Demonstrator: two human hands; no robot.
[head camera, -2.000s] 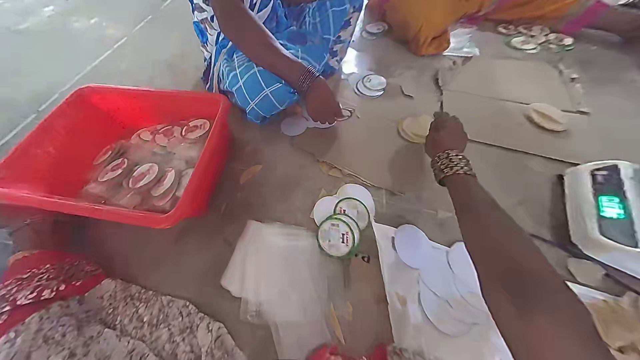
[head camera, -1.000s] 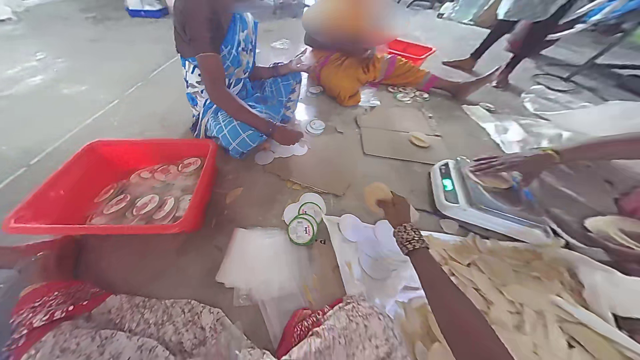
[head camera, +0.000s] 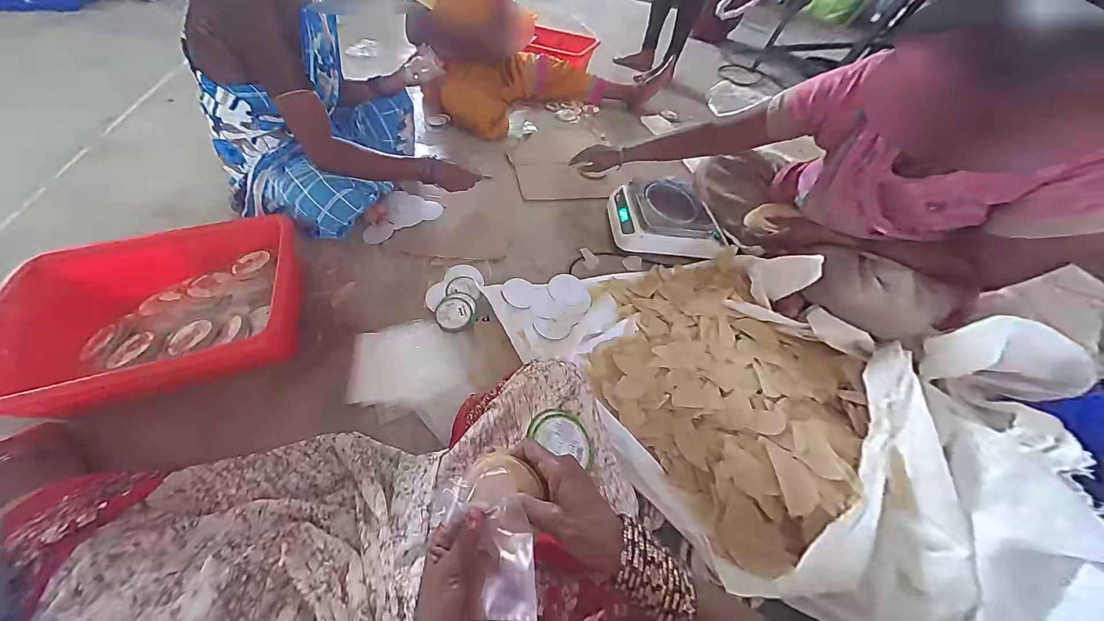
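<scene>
Low in the view, my left hand (head camera: 454, 565) grips a clear plastic bag (head camera: 509, 573). My right hand (head camera: 573, 509), with stacked bangles at the wrist, holds a stack of round tan discs (head camera: 509, 477) at the bag's mouth; whether the stack is inside the plastic is unclear. Just beyond my right fingers a round label with a green rim (head camera: 561, 434) lies over my patterned cloth. More green-rimmed labels (head camera: 454, 310) and white paper discs (head camera: 552, 302) lie ahead on the floor and on a white sheet. Flat clear bags (head camera: 410, 366) are spread left of them.
A red tub (head camera: 289, 293) of packed discs stands at left. An open white sack (head camera: 893, 466) of tan flakes lies at right. Beyond it are a digital scale (head camera: 630, 246) and cardboard (head camera: 552, 177). A person in pink sits at right; others sit ahead, one with an arm extended.
My right hand has come back from the tan discs near the cardboard to my lap, where both hands now hold the stack and bag. The view has shifted, showing the person in pink beside the scale.
</scene>
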